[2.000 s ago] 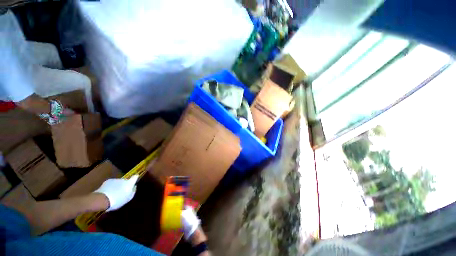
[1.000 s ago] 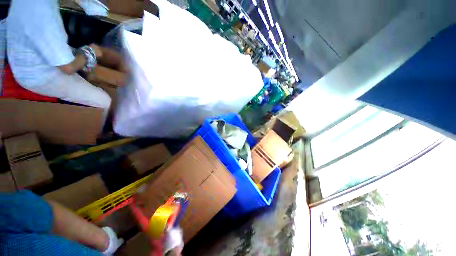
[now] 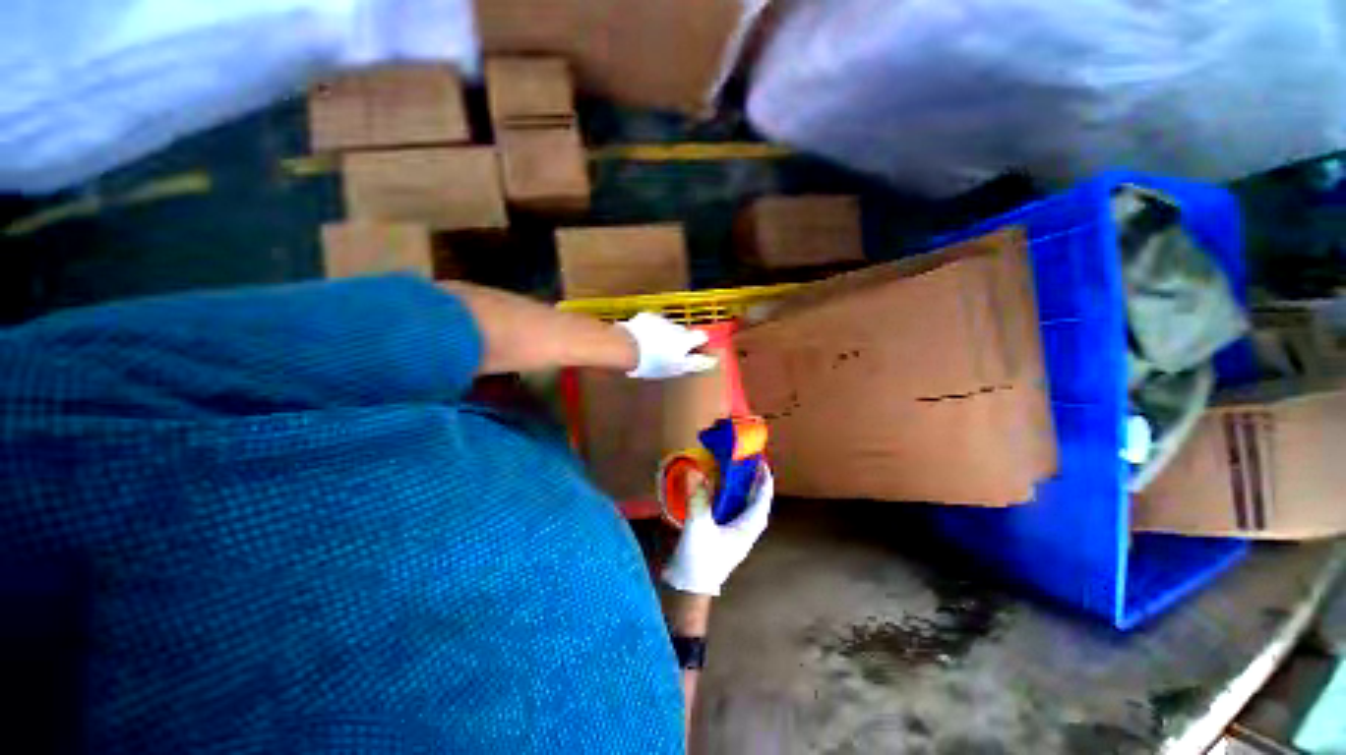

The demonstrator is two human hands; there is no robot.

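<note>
A small brown carton (image 3: 635, 421) lies on the red surface (image 3: 734, 369) at the yellow crate (image 3: 664, 307). My left hand (image 3: 667, 347), in a white glove, rests at the carton's far right corner, fingers toward the red edge. My right hand (image 3: 719, 549), in a white glove, is closed around the tape gun (image 3: 734, 469), which is blue and orange with a yellow-orange tape roll (image 3: 684, 484). The gun is over the carton's near right edge. Whether it touches the carton cannot be told.
Flat carton blanks (image 3: 901, 384) lean on the blue bin (image 3: 1085, 398) at the right, which holds grey-green cloth (image 3: 1177, 295) and a striped carton (image 3: 1255, 465). Several small cartons (image 3: 424, 188) lie on the dark floor beyond the crate. Large white bags (image 3: 1033, 81) are at the back.
The view has swung down and over the work. My left hand has come onto the carton, and my right hand has brought the tape gun from before the blanks to the carton's edge.
</note>
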